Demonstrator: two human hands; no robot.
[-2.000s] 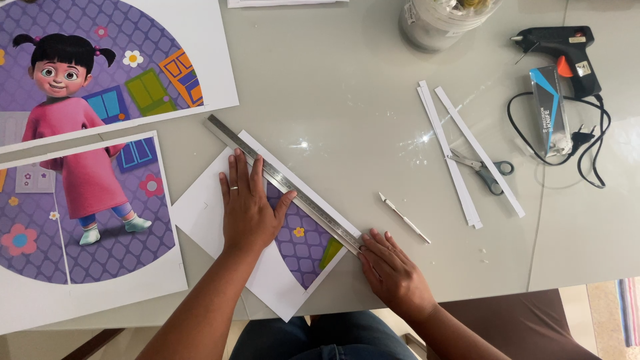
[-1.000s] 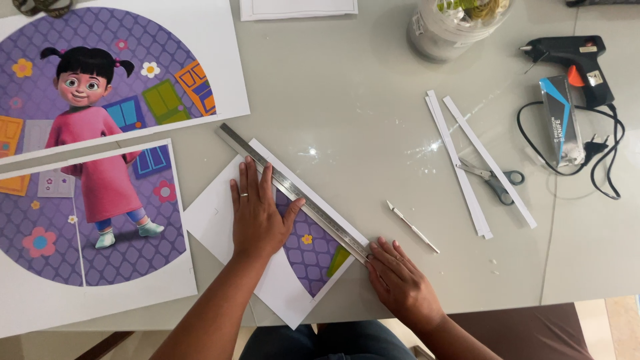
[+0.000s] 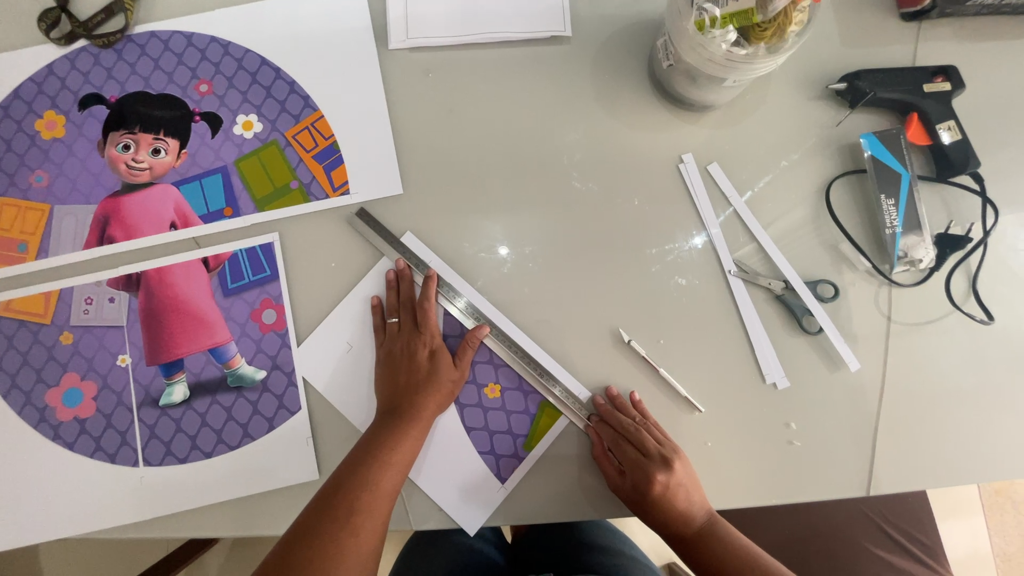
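Observation:
A steel ruler [image 3: 512, 346] lies diagonally across a printed paper sheet [image 3: 496, 424] with purple pattern and white margins. My left hand [image 3: 416, 344] rests flat on the sheet with fingers spread, its fingertips and thumb pressing on the ruler's edge. At the ruler's lower right end, my right hand [image 3: 640, 452] touches the metal with its fingertips, its palm on the table side. A white-handled craft knife [image 3: 660, 370] lies loose on the table, up and right of my right hand. Neither hand is closed around anything.
Printed cartoon sheets [image 3: 352, 96] cover the left side. At the right lie paper strips [image 3: 740, 280], scissors [image 3: 792, 302], a knife package [image 3: 896, 200] and a black glue gun [image 3: 904, 88] with its cord. A plastic tub [image 3: 704, 72] stands at the back, near white sheets [image 3: 480, 20].

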